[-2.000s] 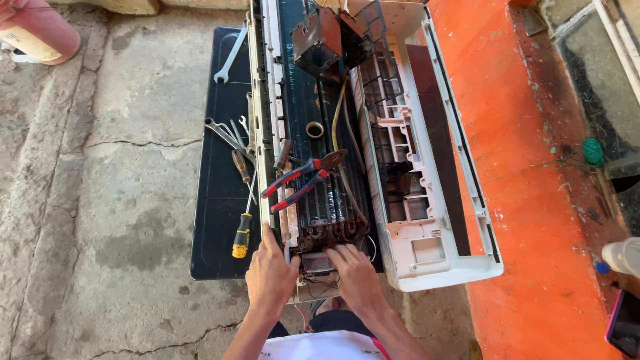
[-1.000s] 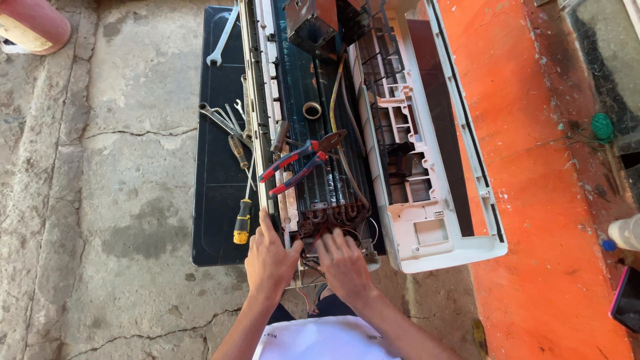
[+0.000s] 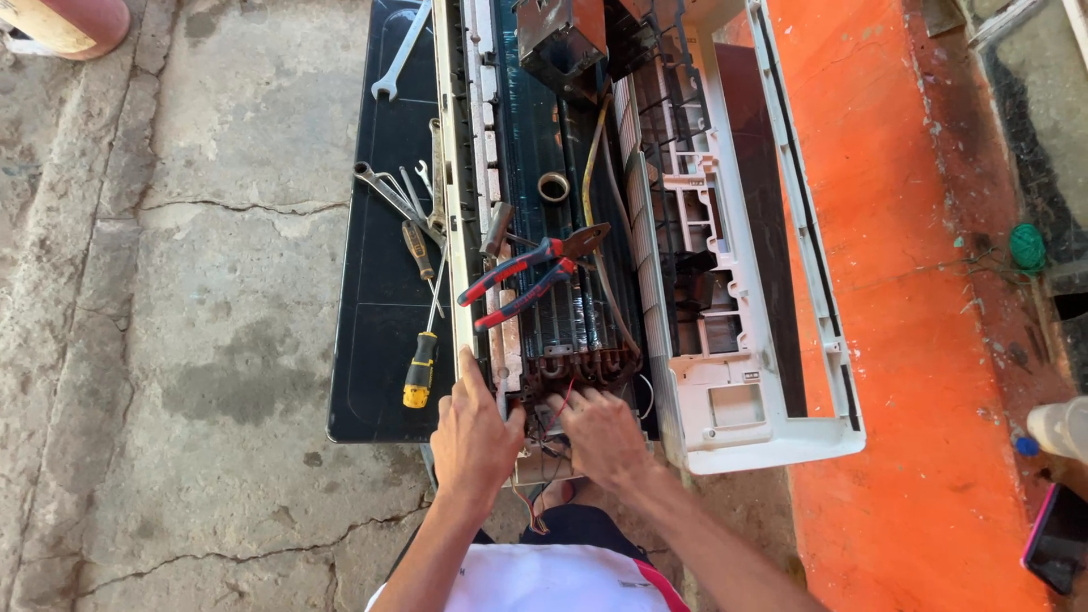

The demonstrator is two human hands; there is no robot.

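An opened split air-conditioner indoor unit, with its dark finned coil [image 3: 544, 212], lies lengthwise before me. My left hand [image 3: 476, 438] rests on the near left corner of its pale frame [image 3: 463, 280], index finger along the edge. My right hand [image 3: 602, 429] reaches in below the copper pipe bends [image 3: 578, 364], beside thin wires; its fingertips are partly hidden, so a grip cannot be told. Red-and-blue handled pliers [image 3: 531, 276] lie across the coil, near a metal ring [image 3: 553, 187]. A rusty metal box [image 3: 561, 47] sits at the far end.
Left of the unit, a black panel [image 3: 382, 365] carries an open-end wrench [image 3: 401, 51], a yellow-and-black screwdriver [image 3: 420, 374] and several other tools. At right lies the white plastic casing [image 3: 748, 408], beside an orange ledge [image 3: 892, 340]. A phone [image 3: 1058, 540] and a plastic container [image 3: 1062, 425] are farther right.
My right hand has shifted within the unit's near end, its fingers now lower among the wires than one second ago. My left hand stays at the frame's left corner. The pliers lie as before.
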